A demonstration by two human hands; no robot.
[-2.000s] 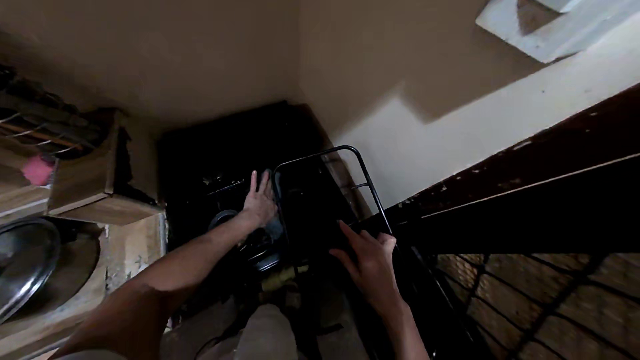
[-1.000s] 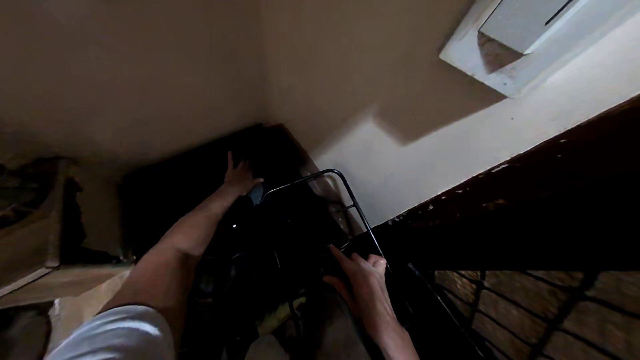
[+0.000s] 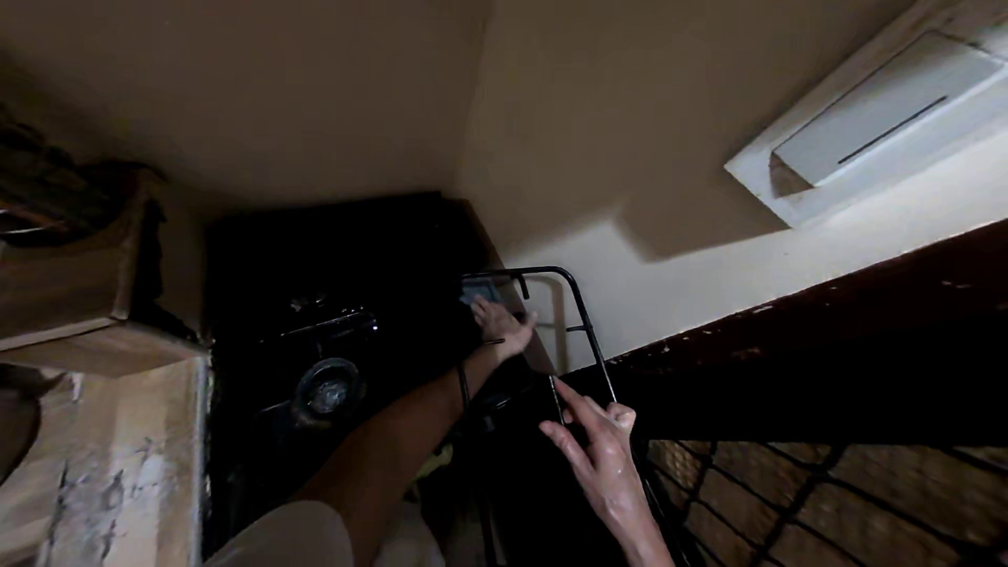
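A black metal tube frame [image 3: 579,307] stands against the wall at the centre. My left hand [image 3: 504,324] reaches through or behind it, with fingers spread beside a bluish-grey flat thing [image 3: 482,290]; whether it touches this is unclear. My right hand [image 3: 602,441] is at the frame's right side, its last fingers curled at the tube, thumb and forefinger apart. Left of my left forearm, a round metal part [image 3: 329,391], perhaps a burner, shows on a dark surface. Something yellow-green [image 3: 435,463] lies below the forearm, mostly hidden.
A wooden box or shelf [image 3: 71,295] juts in at the left, above a worn wooden surface [image 3: 118,465]. At the upper right, a white box [image 3: 882,110] is fixed to the wall. Dark metal grating [image 3: 811,488] lies at the lower right.
My left hand has moved right, from the dark area left of the tube frame to behind or inside it. My right hand stays at the frame's right side.
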